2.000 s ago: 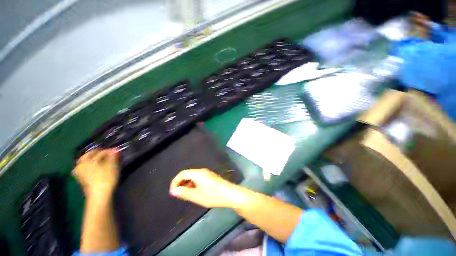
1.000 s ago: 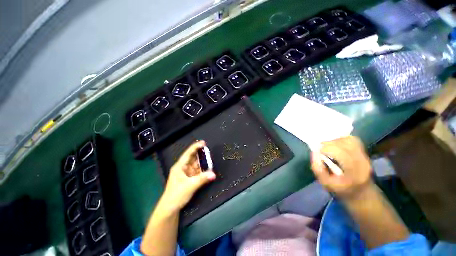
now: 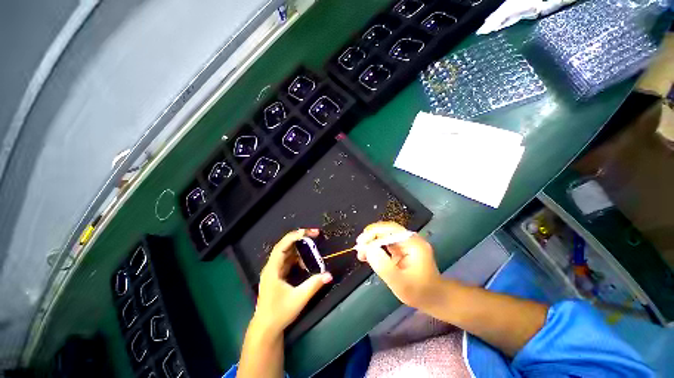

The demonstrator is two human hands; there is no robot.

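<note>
My left hand (image 3: 284, 284) holds a smartwatch case (image 3: 310, 255) on edge between fingers and thumb, its silver rim turned to the right, above the black work tray (image 3: 292, 214). My right hand (image 3: 403, 266) holds a pick (image 3: 341, 253) with a whitish grip end like a pen. Its thin gold tip points left and reaches the case's rim or just beside it; contact is too small to tell. Tiny gold-brown parts (image 3: 395, 210) lie scattered on the work tray, densest at its right corner.
Foam trays with cases stand behind the work tray (image 3: 284, 159), farther back (image 3: 392, 63) and at left (image 3: 151, 325). To the right are white paper (image 3: 462, 159), a blister sheet (image 3: 484, 77), stacked sheets (image 3: 591, 44) and a white cloth (image 3: 517, 13). An open drawer is lower right.
My right hand has moved left from the paper's lower edge to the case, with the pick now showing in it. My left hand still holds the case. The camera view has shifted.
</note>
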